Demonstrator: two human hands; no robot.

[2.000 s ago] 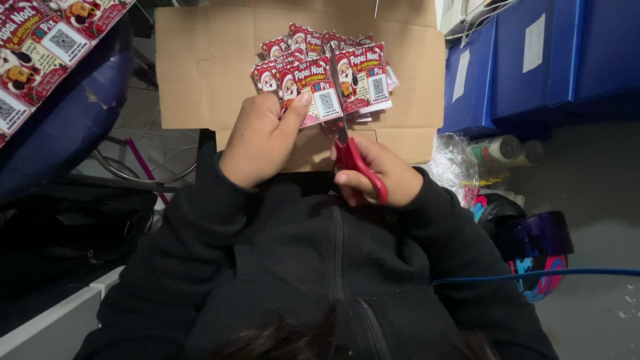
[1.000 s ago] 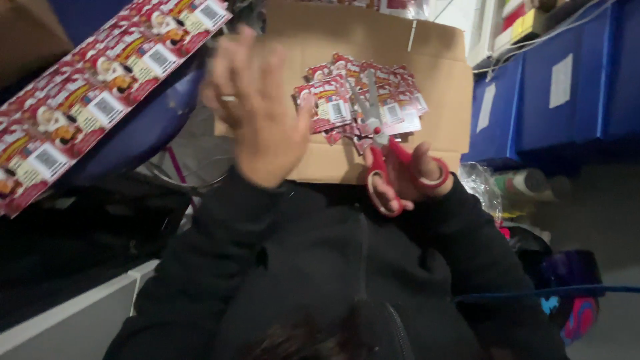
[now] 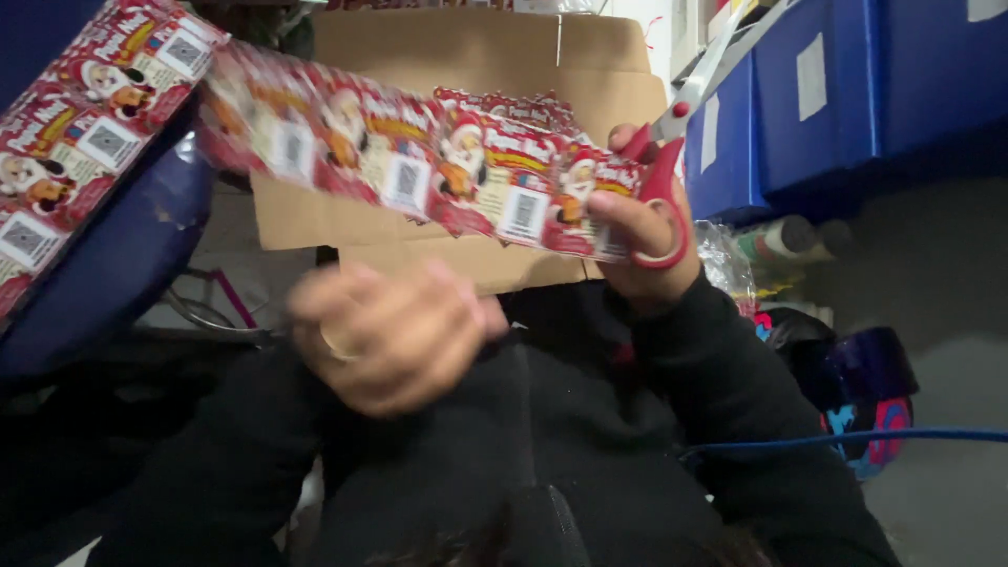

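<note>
A long strip of printed Santa Claus cards (image 3: 402, 150) stretches over the cardboard, its right end between the thumb and fingers of my right hand (image 3: 650, 228). The same hand keeps red-handled scissors (image 3: 669, 189), whose blades point up and to the right. My left hand (image 3: 394, 339), blurred and with a ring on one finger, is below the strip and apart from it; its fingers are curled, and whether anything is in them cannot be seen. Behind the strip, a pile of cut cards (image 3: 512, 106) lies partly hidden on the cardboard sheet (image 3: 472, 47).
More uncut card strips (image 3: 79, 142) lie at the left over a blue rounded surface (image 3: 150, 236). Blue boxes (image 3: 819, 102) line the upper right. Below them are clear plastic wrap (image 3: 720, 252) and a dark roll (image 3: 874, 362). A blue cable (image 3: 850, 435) crosses at the right.
A card strip is now in my right hand along with the scissors; one second ago that hand had only the scissors. My left hand has moved down toward my body.
</note>
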